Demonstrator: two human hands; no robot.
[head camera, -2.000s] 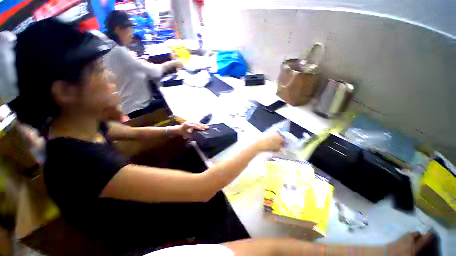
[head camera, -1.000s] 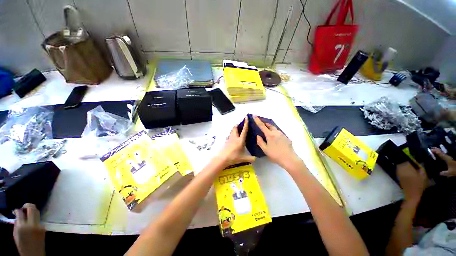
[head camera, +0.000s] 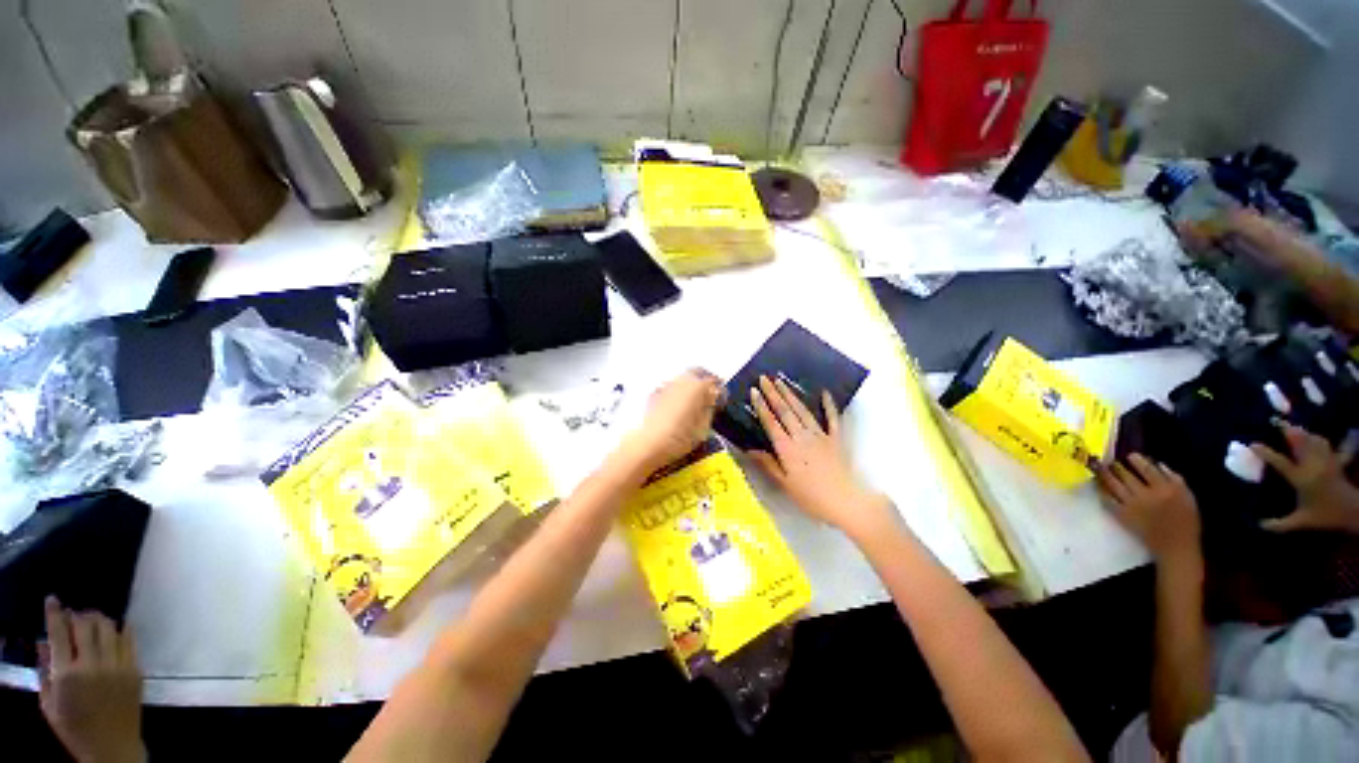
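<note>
A black inner box (head camera: 800, 367) lies on the white table in front of me. My right hand (head camera: 802, 452) lies on its near side with fingers spread over it. My left hand (head camera: 686, 413) is closed at the box's left corner; what its fingers pinch, if anything, is hidden. A yellow retail pack (head camera: 716, 555) lies just below my hands at the table's front edge, with clear film hanging from its lower end. More yellow packs (head camera: 391, 499) lie in a pile to the left.
Two black boxes (head camera: 489, 300), a phone (head camera: 638, 271) and a yellow sleeve stack (head camera: 702, 210) stand behind. Small silver-white parts (head camera: 581, 406) lie left of my left hand. A yellow-black pack (head camera: 1033, 409) lies right. Other people's hands are at both sides.
The black box, held tilted between both hands before, now lies lower and flatter on the table. My right hand has flattened over it; my left hand has closed at its left corner.
</note>
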